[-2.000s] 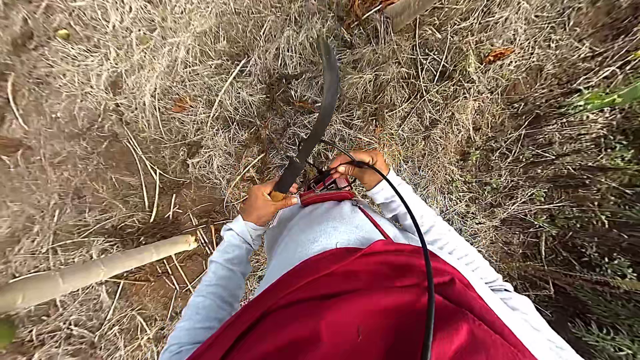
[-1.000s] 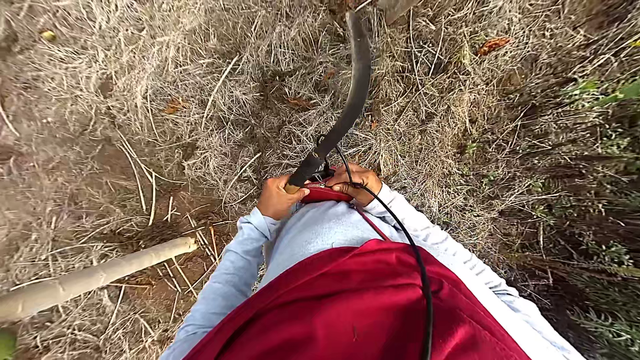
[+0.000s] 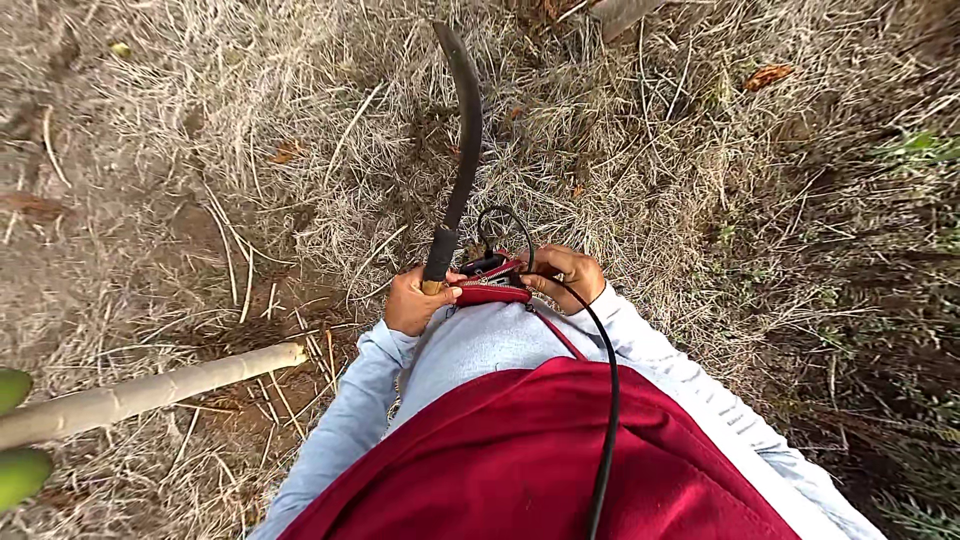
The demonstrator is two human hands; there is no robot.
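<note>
At my waist a small red zippered pouch (image 3: 491,292) gapes, with a black device (image 3: 482,264) at its mouth. My left hand (image 3: 416,300) grips the handle of a curved blade tool (image 3: 466,127), its neck wrapped in black, and pinches the pouch's left end with thumb and finger. The blade points up, away from my body. My right hand (image 3: 562,276) holds the pouch's right edge by the zipper, where a black cable (image 3: 609,375) passes its fingers. The cable loops above the pouch and runs down over my red garment (image 3: 525,465).
A pale cut trunk or pole (image 3: 150,394) lies at the left, near blurred green fruits or leaves (image 3: 21,476) at the edge. Dry grass (image 3: 322,180) and twigs cover the ground. Another piece of wood (image 3: 622,15) is at the top. Green weeds (image 3: 922,146) grow at the right.
The pouch mouth, covered by my hands a second ago, now shows wide apart. My right hand has shifted away from my left, and the blade stands more upright.
</note>
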